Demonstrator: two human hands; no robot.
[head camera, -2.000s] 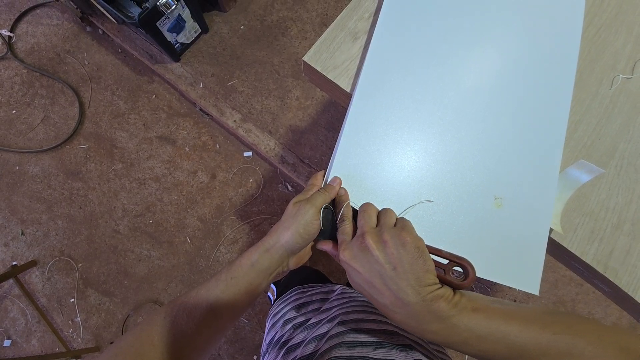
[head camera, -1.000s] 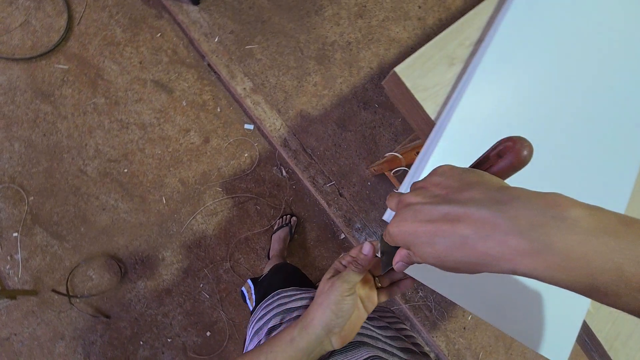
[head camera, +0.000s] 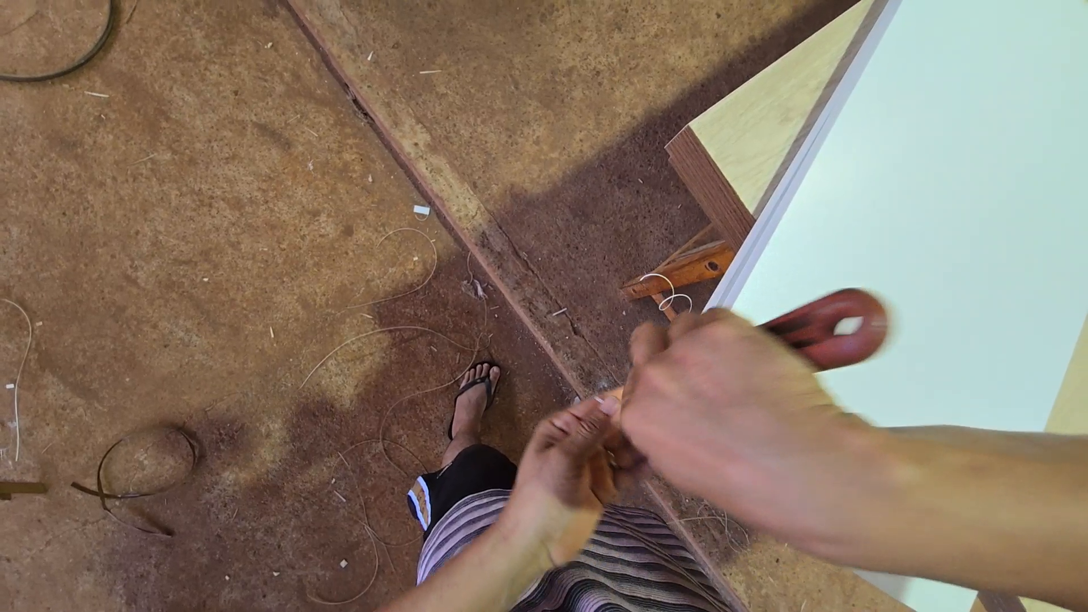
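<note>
My right hand (head camera: 739, 416) is closed around a tool with a dark red handle (head camera: 837, 330), whose looped end sticks out over a white panel (head camera: 935, 212). The tool's working end is hidden by my fingers. Beside it, below the panel's near corner, my left hand (head camera: 574, 459) has its thumb and fingers pinched together close to my right hand; a small pale bit shows at the fingertips, too small to name. A thin white curled strip (head camera: 671, 293) hangs beside the panel's edge.
Under the panel lies a wood-grain board (head camera: 765, 119) with a brown edge, near an orange-brown wooden support (head camera: 688, 270). Thin trimmings and a coiled dark strip (head camera: 149, 493) lie on the concrete floor (head camera: 212, 255). My sandalled foot (head camera: 474, 395) is at lower centre.
The tool's handle, low over the panel two seconds ago, now points up and right from my right hand. My left hand has left the panel's edge. The view has shifted left.
</note>
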